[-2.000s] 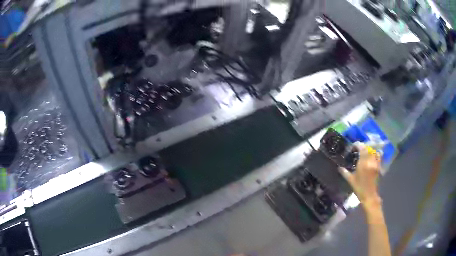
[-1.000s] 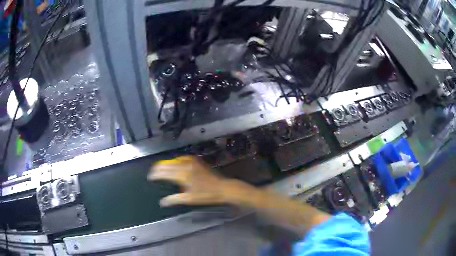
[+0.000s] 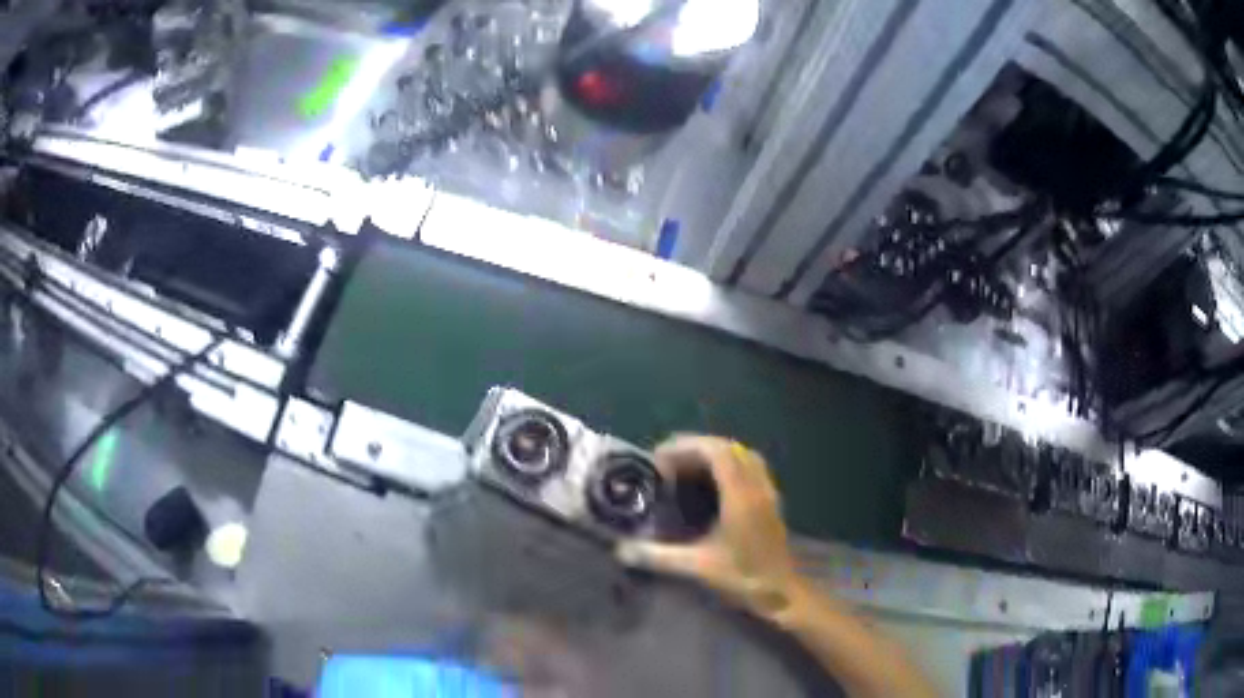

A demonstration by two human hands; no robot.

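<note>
A fixture point(image 3: 553, 539) with two round black speaker units point(image 3: 529, 443) point(image 3: 625, 488) along its upper edge is over the near rail and the bench edge. Its dark plate half points towards me and is blurred. My right hand point(image 3: 723, 525), with a yellow cot on a finger, grips the fixture's right end between thumb and fingers. My left hand point(image 3: 539, 648) is a faint skin-toned blur by the plate's lower part, beside a light blue sleeve point(image 3: 409, 675); its grip cannot be made out.
The green conveyor belt point(image 3: 614, 341) runs behind the fixture. Several fixtures point(image 3: 969, 498) stand on it at right. More dark fixtures point(image 3: 1044, 668) and a blue bin point(image 3: 1166, 668) are at lower right. A black cable point(image 3: 102, 436) hangs at left. A metal frame post point(image 3: 832, 150) rises behind the belt.
The view has swung left. My right hand, open over the belt a second ago, now grips a fixture. The fixture from the belt's left end is now over the near rail. A left sleeve has appeared.
</note>
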